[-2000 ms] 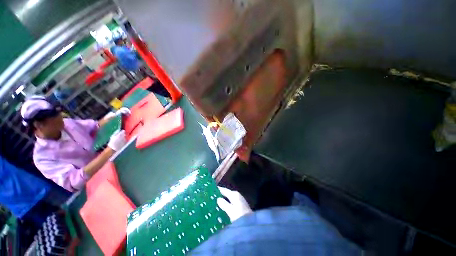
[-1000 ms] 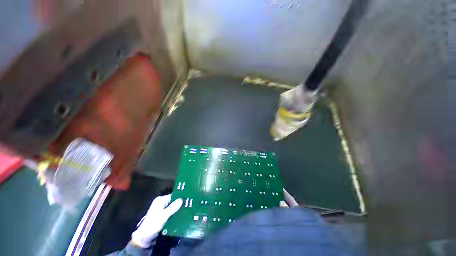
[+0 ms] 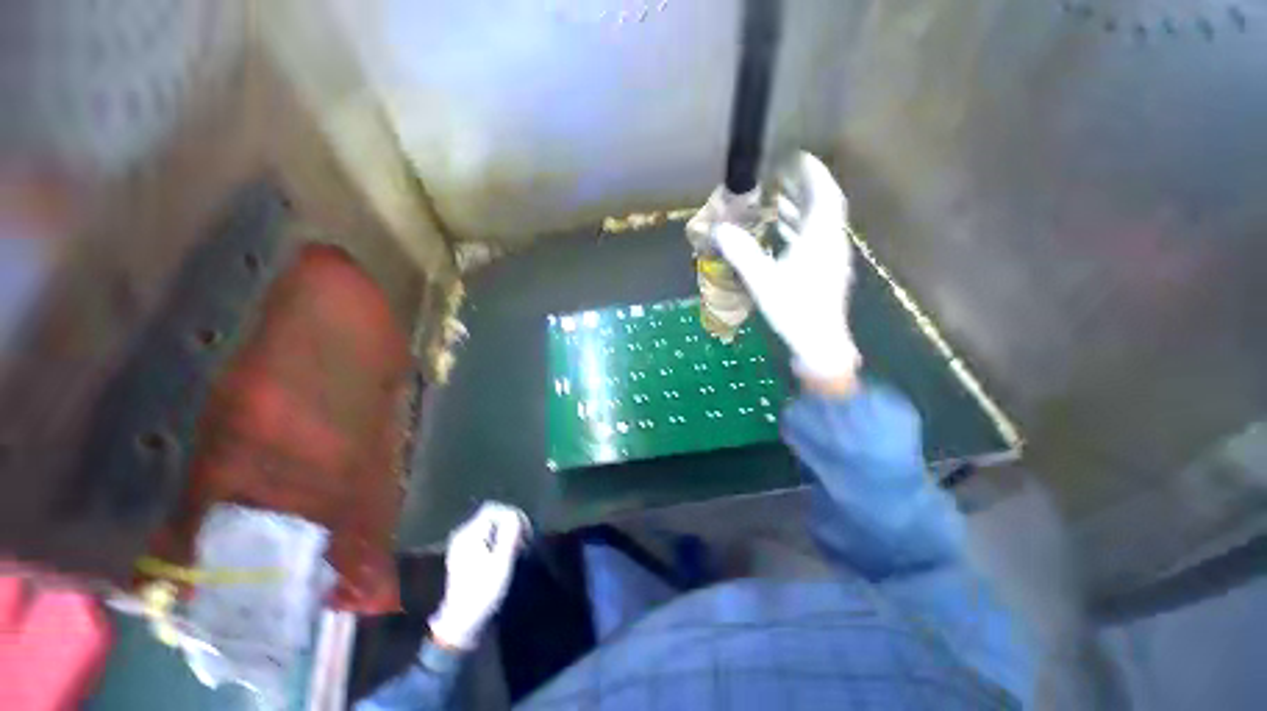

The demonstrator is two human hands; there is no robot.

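Note:
A green circuit board [image 3: 653,382] with rows of small white marks lies flat on the dark green surface [image 3: 486,417] inside the booth. A nozzle [image 3: 723,285] wrapped in dirty white and yellow material hangs from a black hose [image 3: 752,97] over the board's back edge. My right hand [image 3: 806,271], in a white glove, is raised beside the nozzle with thumb and fingers apart around its right side; no closed grip shows. My left hand [image 3: 479,572], in a white glove, is at the booth's front edge, left of the board, its fingers curled, holding nothing visible.
White paper sheets [image 3: 257,583] with a yellow band hang at the booth's left edge, below a red covering [image 3: 306,417]. A red foam pad [image 3: 49,646] lies at the far lower left on the green belt. Grey metal walls [image 3: 556,111] enclose the back and right.
The board, held in both hands a second ago, now lies on the booth surface. My right hand has risen to the nozzle. My left hand has let go and is near the front edge.

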